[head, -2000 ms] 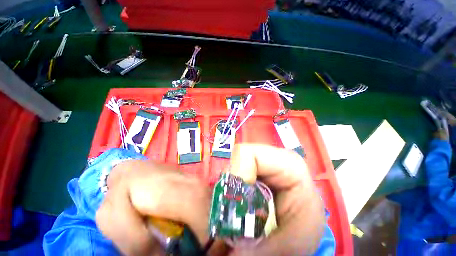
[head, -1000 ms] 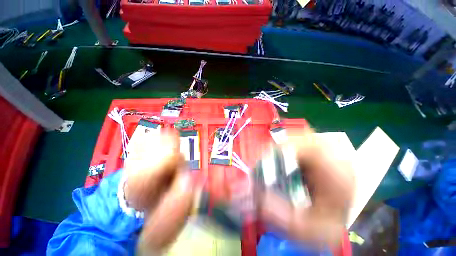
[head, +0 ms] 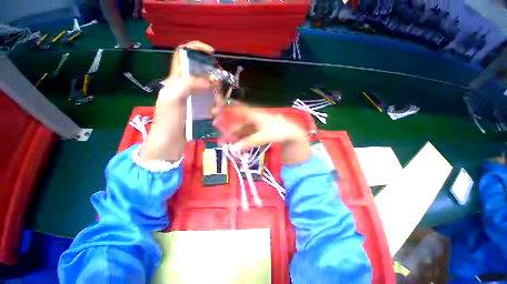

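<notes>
My left hand is raised above the tray's far edge and grips a pouch cell pack, pale with dark ends. Fingers cover part of it. My right hand is beside it, blurred, with its fingers closed around white lead wires that hang below it. Its exact hold on the board end is hidden. Below, a pack with a black pad lies in the red compartment tray. Another pack lies partly under the wires.
A pale yellow sheet lies on the tray's near part. Cream sheets and a small white block lie at right. Spaced packs lie on the green conveyor. Red stacked trays stand behind. A person's blue sleeve shows at right.
Both hands have moved from low over the tray's near part up to its far edge. The left now holds a pack upright, and the yellow sheet is uncovered.
</notes>
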